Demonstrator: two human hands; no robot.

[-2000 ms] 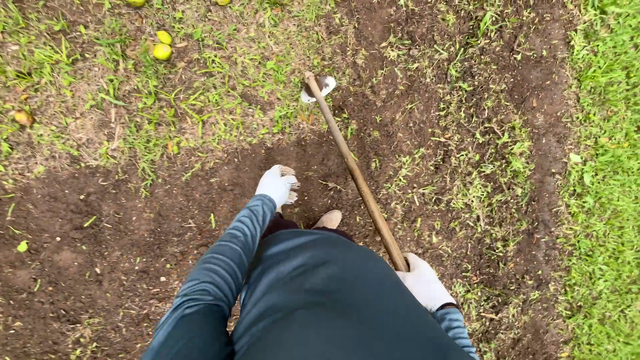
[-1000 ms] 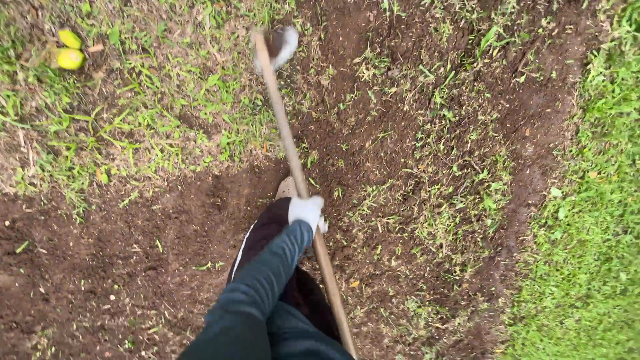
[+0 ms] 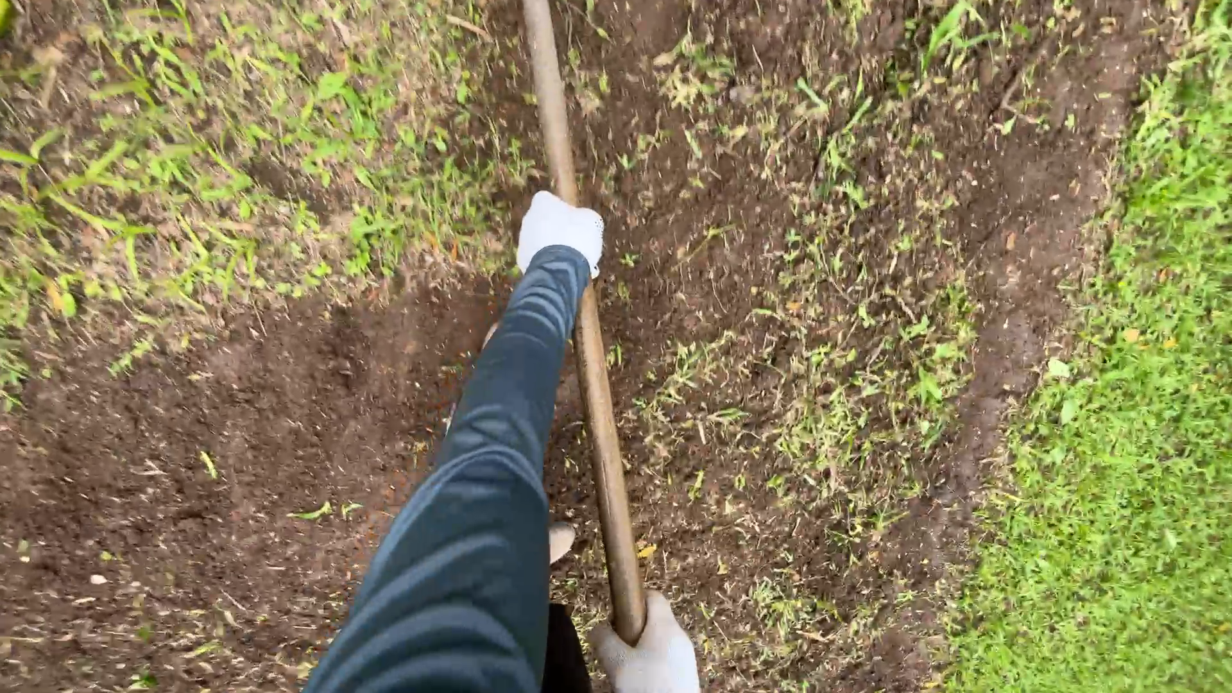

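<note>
A long wooden hoe handle (image 3: 602, 423) runs from the top edge of the head view down to its lower middle. My left hand (image 3: 560, 234), in a white work glove, grips the shaft above its middle, with the arm in a dark blue-grey sleeve stretched forward. Around the butt end of the handle my right hand (image 3: 650, 650) is closed, in a similar pale glove, at the bottom edge. The hoe's metal head lies beyond the top of the frame and is hidden.
Dark bare soil (image 3: 241, 414) spreads on the left, with weedy grass (image 3: 221, 164) above it. Uprooted grass clumps (image 3: 828, 414) lie scattered right of the handle. Dense green lawn (image 3: 1107, 500) borders the right side. Part of a shoe (image 3: 560, 541) shows beside the sleeve.
My left hand was off the handle two seconds ago, then took hold of it, and is now farther forward. The hoe's head, visible earlier, has gone out of the top of the view.
</note>
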